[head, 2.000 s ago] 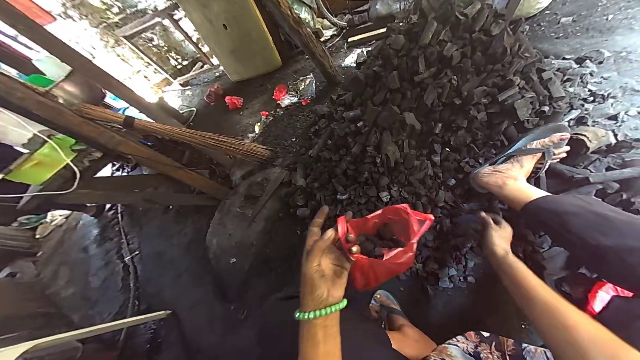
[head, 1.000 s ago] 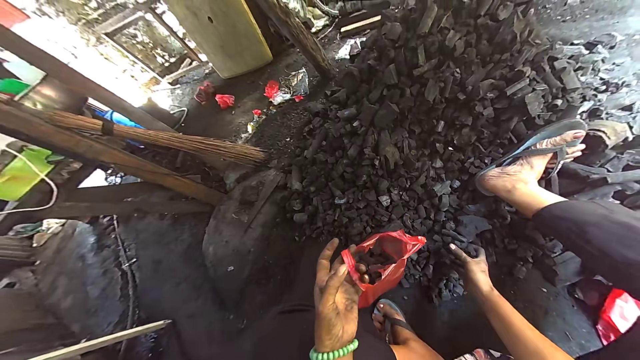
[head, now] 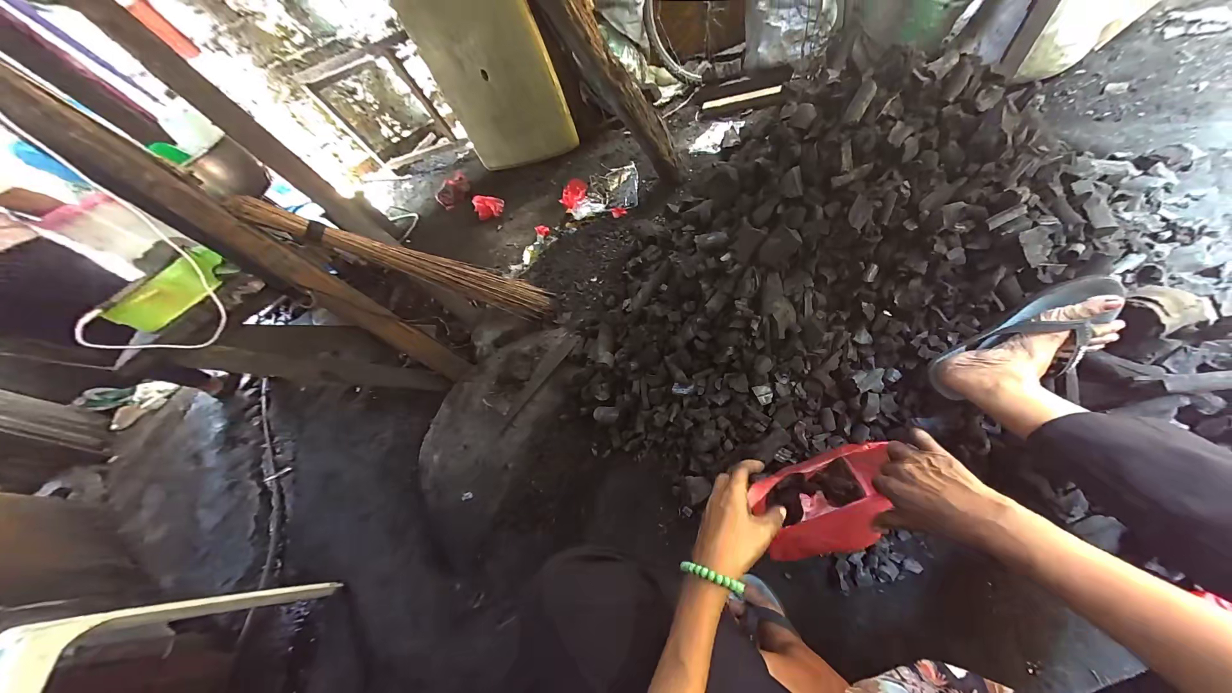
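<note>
A red plastic bag (head: 830, 531) with dark charcoal pieces inside is held between my two hands, its mouth open upward. My left hand (head: 736, 520), with a green bead bracelet at the wrist, grips the bag's left edge. On the opposite side, my right hand (head: 929, 486) has its fingers closed on the bag's rim. Beyond the bag rises a large heap of black charcoal (head: 818, 260), and a few small pieces lie on the ground just below the bag.
My sandaled foot (head: 1030, 356) rests at the heap's right edge. A stick broom (head: 404, 255) leans by wooden beams at the left. A flat stone (head: 491, 433) lies left of the heap. Red plastic scraps (head: 488, 206) are near a yellowish panel (head: 491, 77). A person is partly visible at the far left.
My right hand has moved from the charcoal at the heap's edge to the bag and taken hold of its right side. My left hand still holds the bag.
</note>
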